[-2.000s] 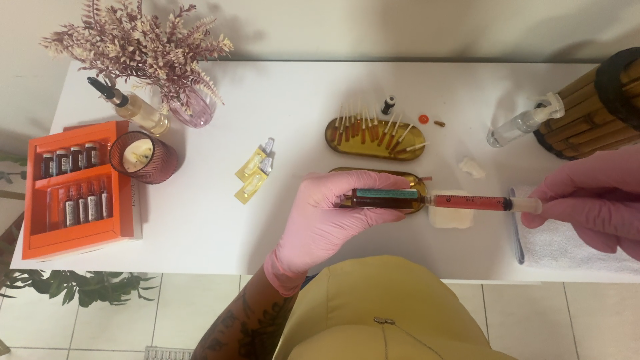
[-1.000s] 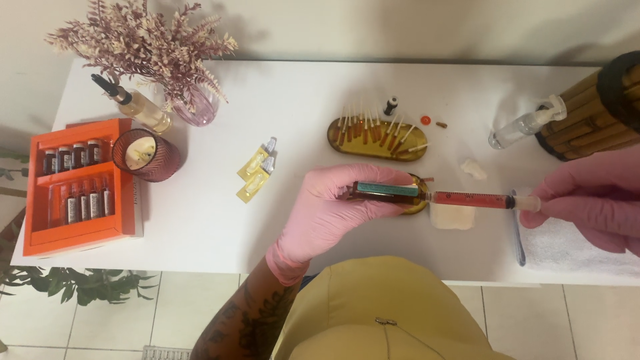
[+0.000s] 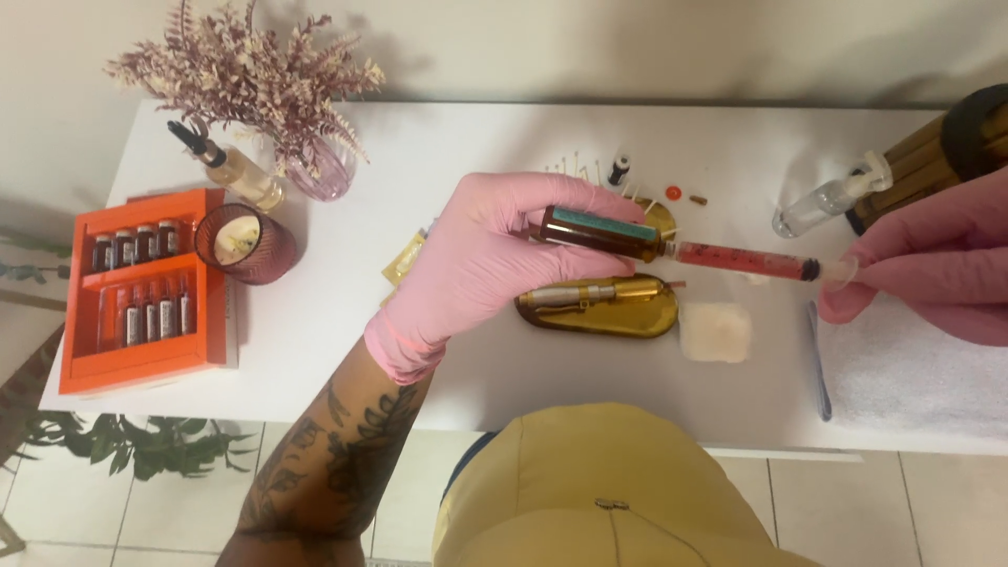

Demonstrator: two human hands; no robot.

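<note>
My left hand (image 3: pixel 504 244), in a pink glove, grips a small amber glass vial (image 3: pixel 602 234) with a teal label, lying nearly sideways. A syringe (image 3: pixel 744 261) filled with red liquid meets the vial's neck; its black stopper is near the right end. My right hand (image 3: pixel 929 260), also gloved in pink, pinches the syringe's plunger end. Below the vial, a gold oval tray (image 3: pixel 598 323) holds a pen-like metal device (image 3: pixel 591 294). Another gold tray (image 3: pixel 657 213), with white-tipped sticks, is partly hidden behind the vial and my left hand.
A cotton pad (image 3: pixel 715 332) and white towel (image 3: pixel 913 378) lie at right, near a clear pump bottle (image 3: pixel 819 206). At left stand an orange case (image 3: pixel 146 358) of small vials, a candle glass (image 3: pixel 256 256), a dropper bottle (image 3: pixel 244 179) and a pink vase (image 3: pixel 319 169).
My left hand and the vial have moved up, away from the near tray, uncovering the pen-like device. The syringe now slants down toward the right.
</note>
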